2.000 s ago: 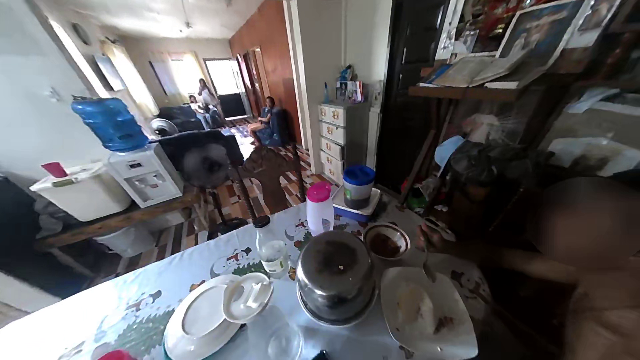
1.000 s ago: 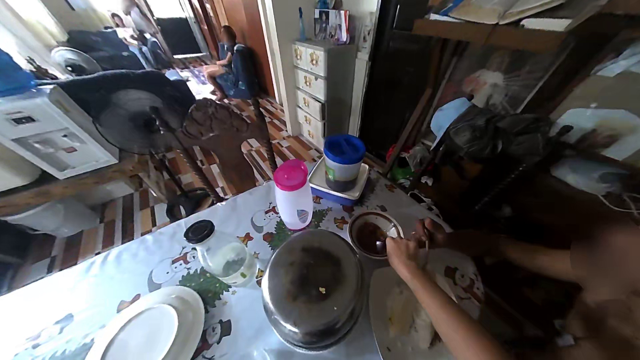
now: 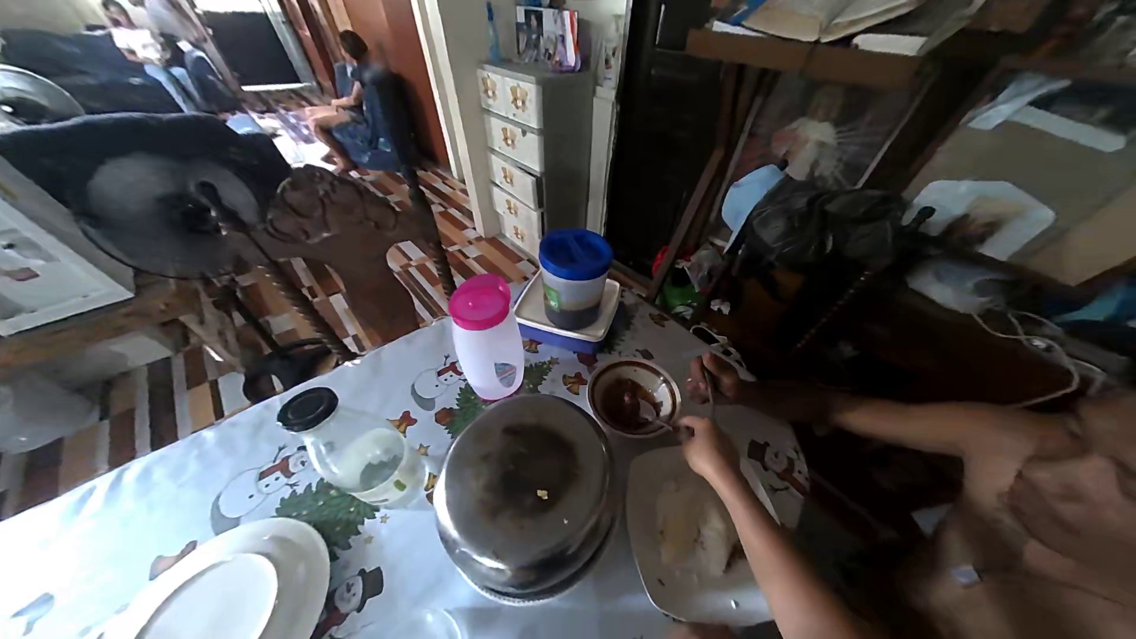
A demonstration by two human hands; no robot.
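Neither of my hands can be made out. Two hands reach in from the right and seem to belong to the person seated there. The nearer hand (image 3: 710,448) holds a spoon that dips into a bowl of dark sauce (image 3: 596,404). The farther hand (image 3: 721,377) grips a utensil, its tip pointing down. Below them a white squarish plate (image 3: 648,568) carries pale food. An upturned metal bowl (image 3: 524,497) sits to its left. Behind stands a pink-lidded pitcher (image 3: 488,346); a black-lidded glass jar (image 3: 355,448) is farther left. A small brownish patch at the bottom edge is unclear.
A blue-lidded container (image 3: 575,275) stands on a tray past the bowl. White plates (image 3: 297,559) are stacked at lower left. Beyond the table are a standing fan (image 3: 173,213), a wooden chair (image 3: 346,231), drawers (image 3: 519,146) and people farther back.
The view has swung right and closer. Since two seconds ago, a second hand has appeared at the sauce bowl, beside the hand that was near it.
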